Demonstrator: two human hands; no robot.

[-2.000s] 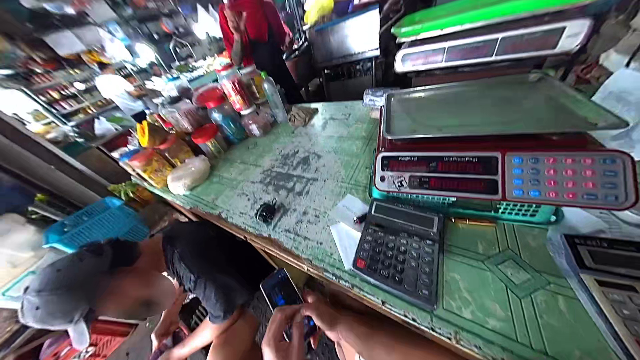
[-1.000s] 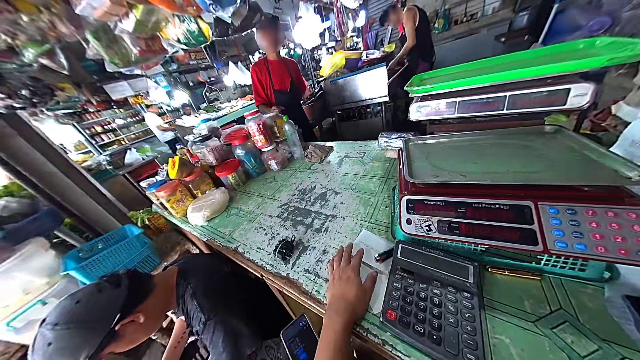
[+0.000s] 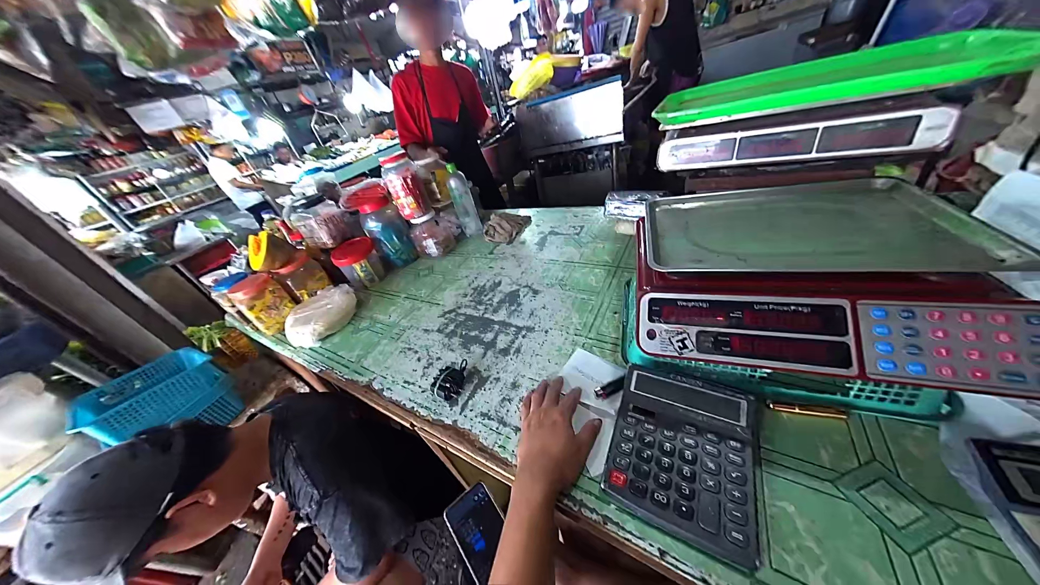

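Palm down, my left hand (image 3: 555,439) rests on the counter's front edge with its fingers apart, over the side of some white paper slips (image 3: 589,374). It holds nothing. A black pen or marker (image 3: 609,387) lies just beyond it, against a dark desk calculator (image 3: 686,463). My right hand is not in view. Left of my forearm a smartphone (image 3: 475,532) with a lit screen stands tilted below the counter; what holds it is hidden. A small coiled black cord (image 3: 449,380) lies on the green counter (image 3: 504,301).
A red digital scale (image 3: 747,333) with a metal tray stands behind the calculator, and a second scale (image 3: 808,142) farther back. Lidded jars (image 3: 382,223) and a white bag (image 3: 321,315) line the left side. A person in a cap (image 3: 106,504) bends low at left; another person (image 3: 443,106) stands beyond the counter.
Two seconds ago both my hands were at the phone below the counter. My left hand has since moved up onto the counter by the paper slips. The view has tilted up.
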